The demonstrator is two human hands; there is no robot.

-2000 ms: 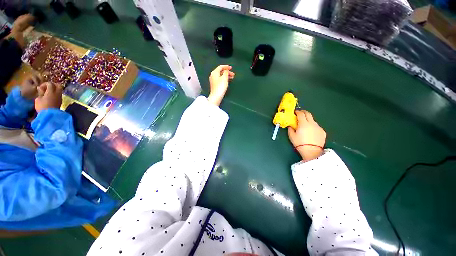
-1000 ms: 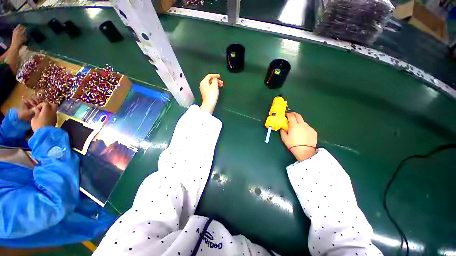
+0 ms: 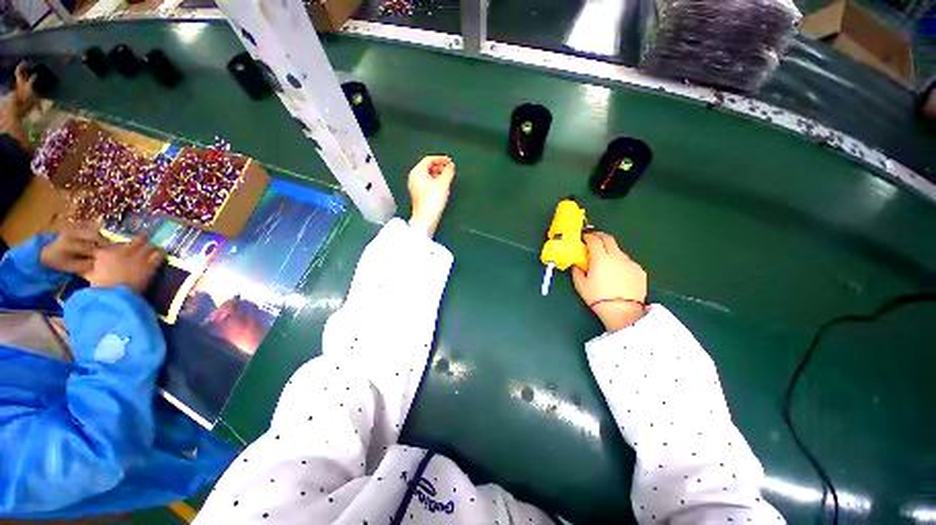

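My right hand [image 3: 611, 275] is closed around a yellow hot glue gun [image 3: 566, 236], its dark nozzle pointing away from me. A whitish glue stick [image 3: 547, 278] sticks out of its rear. My left hand [image 3: 430, 187] is raised over the green belt beside the metal post, fingers curled; whether it holds something small cannot be told. One black housing [image 3: 530, 134] stands beyond my hands, with a reddish wire and a small green spot at its front. Another black housing [image 3: 620, 167] stands tilted to its right, beyond the glue gun's nozzle. Neither hand touches them.
A white perforated post [image 3: 326, 121] rises left of my left hand. Another housing [image 3: 359, 109] is behind it, several more farther left. A co-worker in blue [image 3: 87, 354] sits at left by cardboard trays [image 3: 239, 200] of small parts and a printed mat [image 3: 241, 318]. A black cord [image 3: 802, 359] curves at right.
The housings have moved rightward along the belt, and another has come out beside the post. My hands have shifted slightly left in the view; the right still holds the glue gun.
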